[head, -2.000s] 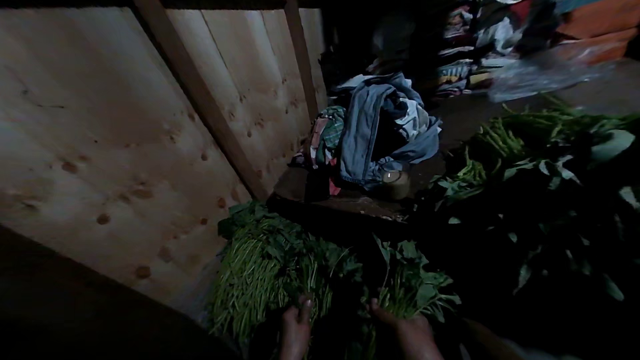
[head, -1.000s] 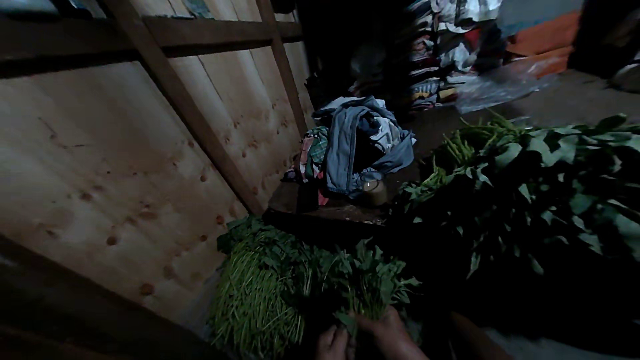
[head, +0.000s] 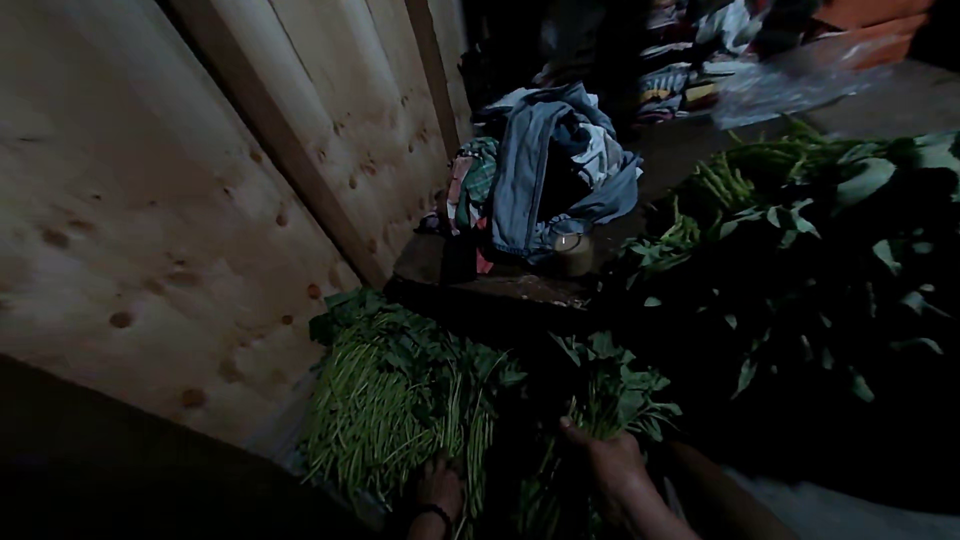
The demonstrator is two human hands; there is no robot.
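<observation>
At the lower middle, my left hand (head: 439, 484), with a dark band at the wrist, rests at the cut stems of a pile of long-stemmed leafy greens (head: 375, 412); whether its fingers grip any stems is too dark to tell. To its right, my right hand (head: 611, 454) is closed around a small bunch of leafy greens (head: 626, 390), leaves pointing away from me. Dark shadow hides the lower stems between the two hands.
A plank wall (head: 150, 225) with posts rises on the left. Beyond the greens, a ledge (head: 517, 289) bears heaped clothes (head: 525, 172) and a jar (head: 572, 247). A large heap of leafy stalks (head: 720, 180) lies at right, with clear plastic (head: 780, 90) and folded cloth (head: 664, 86) behind.
My hands were close together one second ago. They are now apart, the left one at the pile on the left and the right one at the small bunch.
</observation>
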